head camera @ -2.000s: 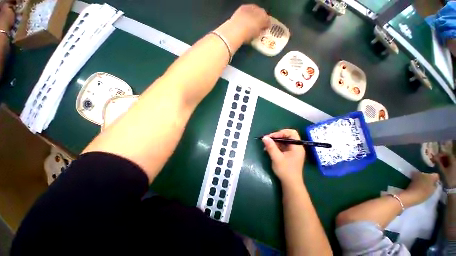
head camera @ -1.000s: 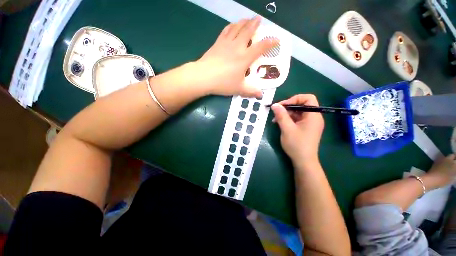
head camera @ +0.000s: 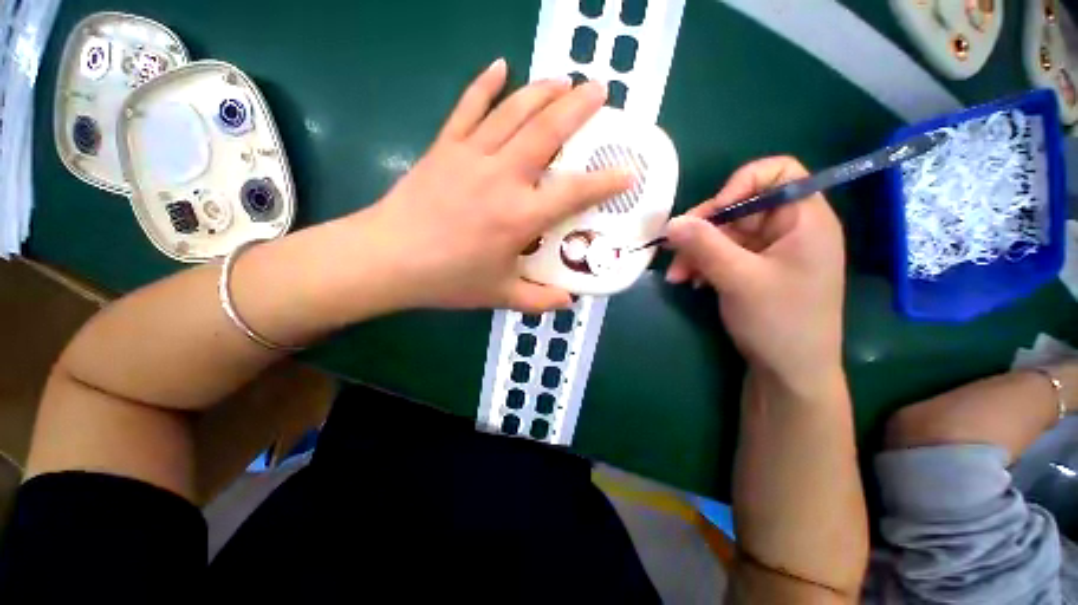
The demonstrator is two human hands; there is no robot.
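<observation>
A cream housing shell (head camera: 630, 225) lies outer face up on the white die-cut strip (head camera: 550, 378), its slotted round grille towards the far side. My left hand (head camera: 485, 201) lies over its left part, fingers spread, and holds it. My right hand (head camera: 768, 242) grips black tweezers (head camera: 816, 181) like a pen. The fine tip is at the shell's near part, beside a brown ring-shaped figure. Whether the tip holds anything is too small to tell. The shell's left edge is hidden under my left hand.
A blue bin (head camera: 981, 296) of white rings stands at right, behind the tweezers' rear end. Two overlapping housings (head camera: 207, 160) lie inside face up at left. More housings (head camera: 955, 36) are at the far right. Another person's forearm (head camera: 981, 408) is at lower right. A cardboard box (head camera: 59, 337) is at left.
The view has shifted. My left hand has brought a shell from the far side onto the strip, nearer me. The tweezers' tip has moved from beside the strip onto the shell.
</observation>
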